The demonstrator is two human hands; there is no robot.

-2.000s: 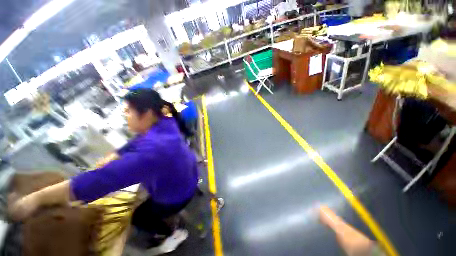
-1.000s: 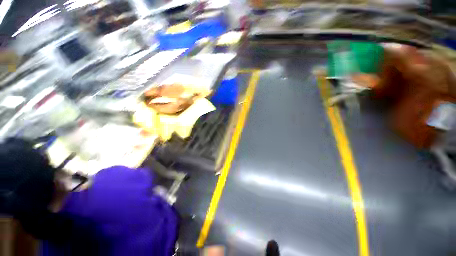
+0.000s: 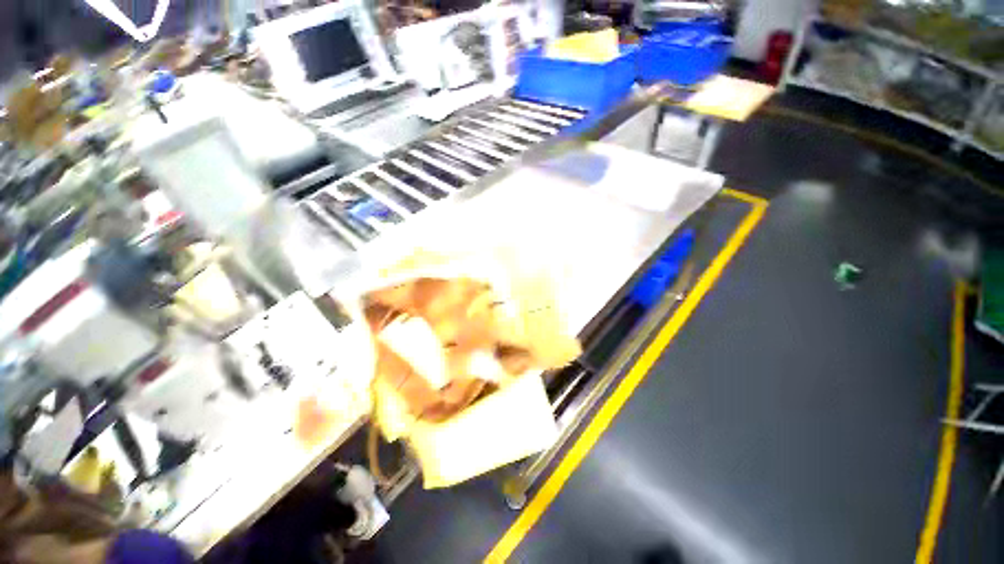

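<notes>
Neither of my hands is in the picture. Nearest in front stands a long white table (image 3: 633, 182). On its near end lies an untidy pile of brown-orange pieces (image 3: 451, 331). Pale yellow sheets (image 3: 484, 435) lie around and under the pile and hang over the table's edge. The pile is blurred, so I cannot tell its single pieces apart.
A roller conveyor (image 3: 440, 160) runs behind the table, beside a monitor (image 3: 330, 50). Blue bins (image 3: 578, 77) stand at its far end. A yellow line (image 3: 650, 369) edges the grey aisle. A purple sleeve (image 3: 149, 548) shows at bottom left. A green bin (image 3: 992, 292) is cut off at right.
The view has turned left and moved forward. The table and pile are nearer, and the person in purple has slipped almost out at bottom left. The hand seen at lower right earlier is gone.
</notes>
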